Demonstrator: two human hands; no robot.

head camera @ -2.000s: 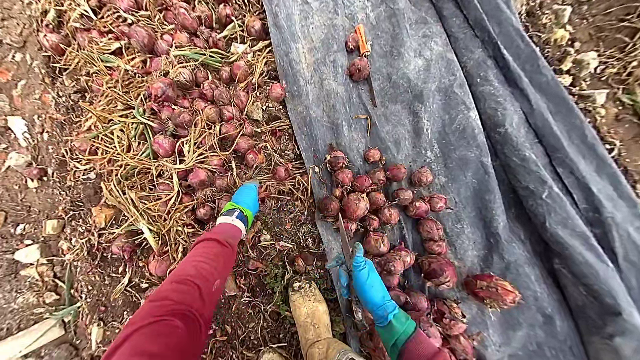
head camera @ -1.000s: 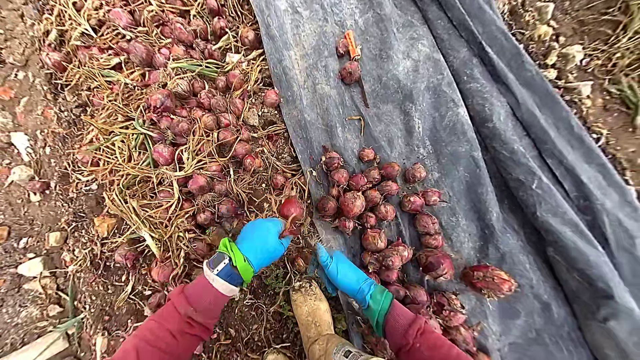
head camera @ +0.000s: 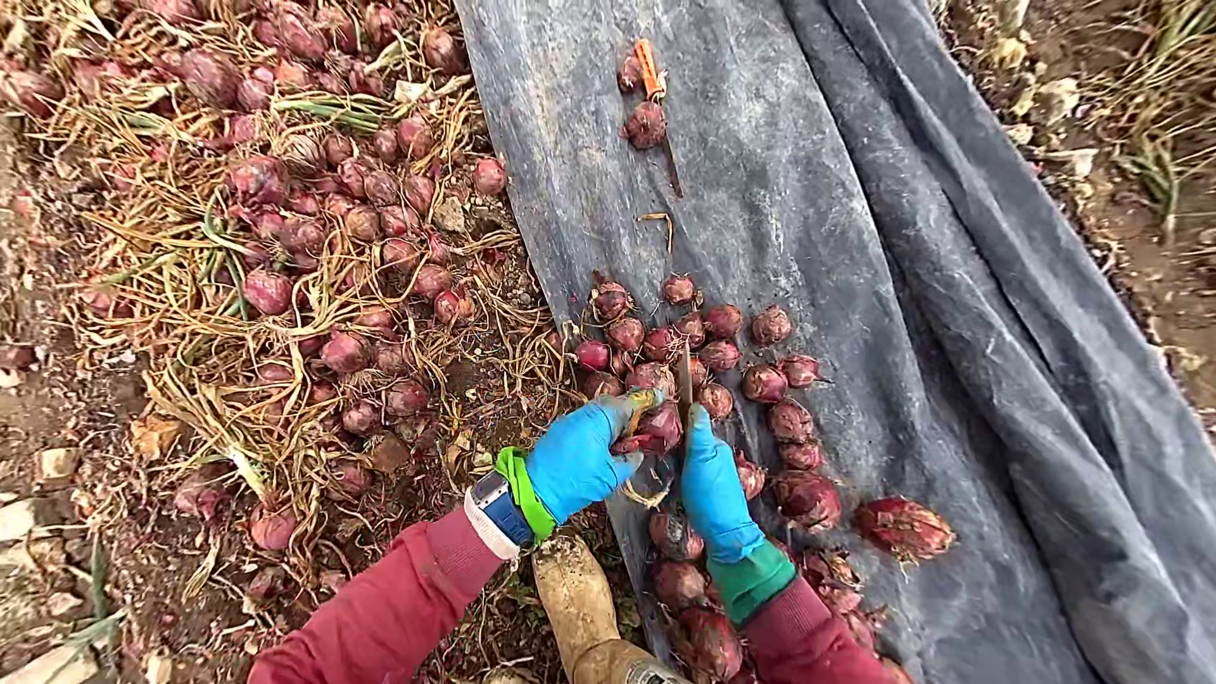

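My left hand [head camera: 581, 461], in a blue glove, grips a red onion [head camera: 659, 427] over the near left edge of the tarp. My right hand [head camera: 714, 489], gloved in blue, is closed around a knife, its handle hidden by the fingers. The knife's blade [head camera: 685, 380] points away from me, just right of the held onion. Beyond and to the right of both hands, many red onions [head camera: 764, 383] lie grouped on the grey tarp [head camera: 817, 237].
A heap of red onions with dry leaves [head camera: 304, 237] covers the soil at left. A knife with an orange handle [head camera: 649, 66] lies beside two onions farther up the tarp. A large onion [head camera: 903, 528] sits at right. My muddy boot [head camera: 575, 589] stands by the tarp's edge.
My left hand has moved from the heap side to the tarp's edge, near my right hand. One second ago it held an onion; two seconds ago it was reaching at the heap.
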